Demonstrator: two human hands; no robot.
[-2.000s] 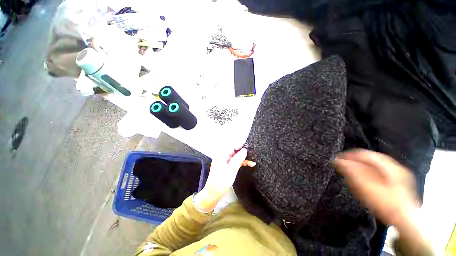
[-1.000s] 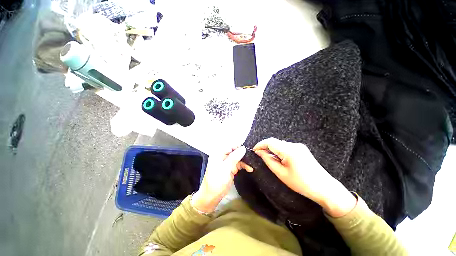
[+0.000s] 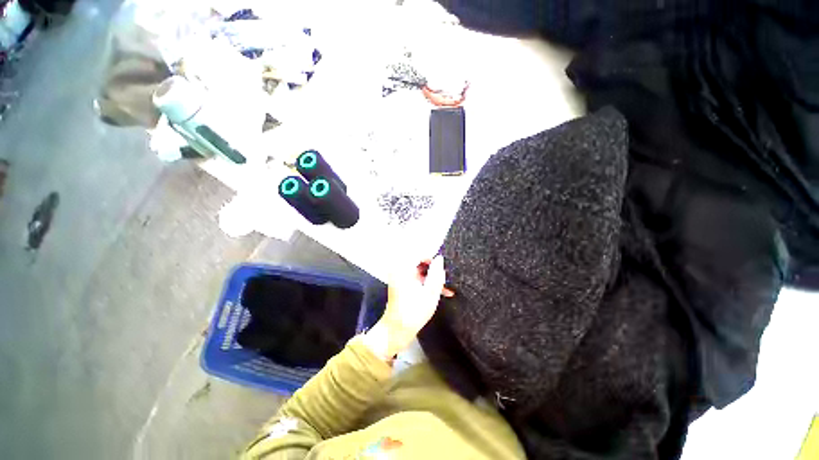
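Observation:
A dark speckled fleecy garment (image 3: 539, 243) lies over my lap and the edge of the white table (image 3: 377, 108). My left hand (image 3: 415, 301) grips the garment's left edge between thumb and fingers, with a small red band at a finger. My right hand is out of the picture. No needle or thread can be made out.
Smooth black cloth (image 3: 718, 180) spreads at the right. A phone (image 3: 446, 141), red-handled tool (image 3: 446, 95), pile of tiny dark pieces (image 3: 406, 207), three thread cones (image 3: 334, 205) and a pale teal bottle (image 3: 199, 121) are on the table. A blue basket (image 3: 220, 355) holds black cloth.
My right hand was at the garment's edge beside my left hand one second ago and has since left the picture. My left hand keeps its hold. The view has shifted slightly.

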